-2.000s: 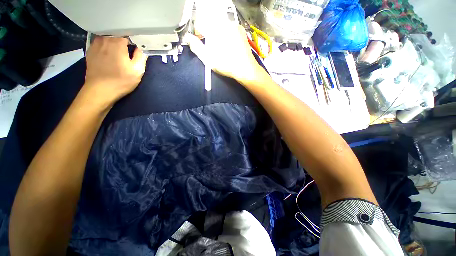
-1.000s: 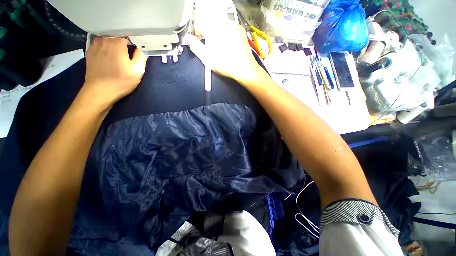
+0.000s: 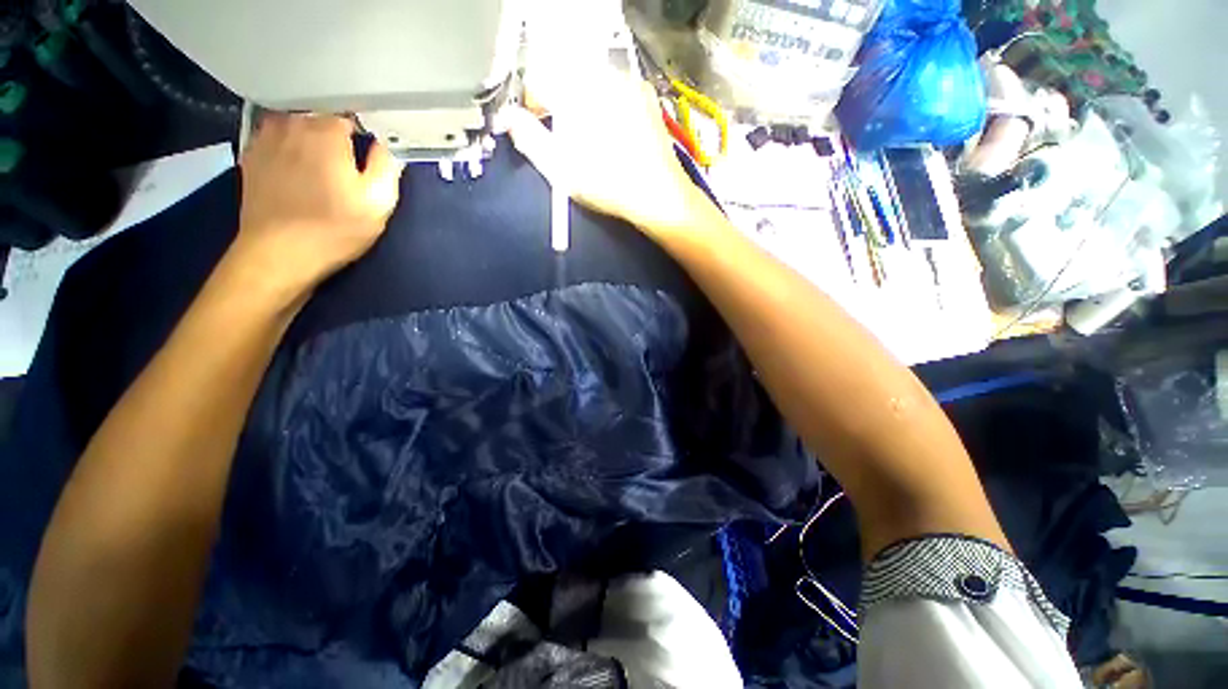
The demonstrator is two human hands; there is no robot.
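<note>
The dark navy garment point(image 3: 458, 242) lies under the off-white sewing machine head point(image 3: 337, 54) and over the lap, its shiny wrinkled lining point(image 3: 471, 404) towards me. My left hand point(image 3: 317, 189) rests on the garment left of the presser foot area point(image 3: 465, 159), fingers curled, fingertips hidden by the machine head. My right hand point(image 3: 599, 148) lies right of the presser foot, with a slim white stick point(image 3: 560, 215) sticking out below it towards me. The stick is held in the right hand. The needle itself is hidden.
Scissors with orange-red and yellow handles point(image 3: 703, 121) lie right of my right hand. Pens and thin tools point(image 3: 869, 202) lie on the white tabletop. A blue plastic bag point(image 3: 916, 81) sits behind right. A dark garment pile point(image 3: 1037, 458) is at right. White paper point(image 3: 175, 202) lies left.
The whole view has shifted very slightly, with the machine head and hands a little lower in the picture. Both hands keep their places on the garment.
</note>
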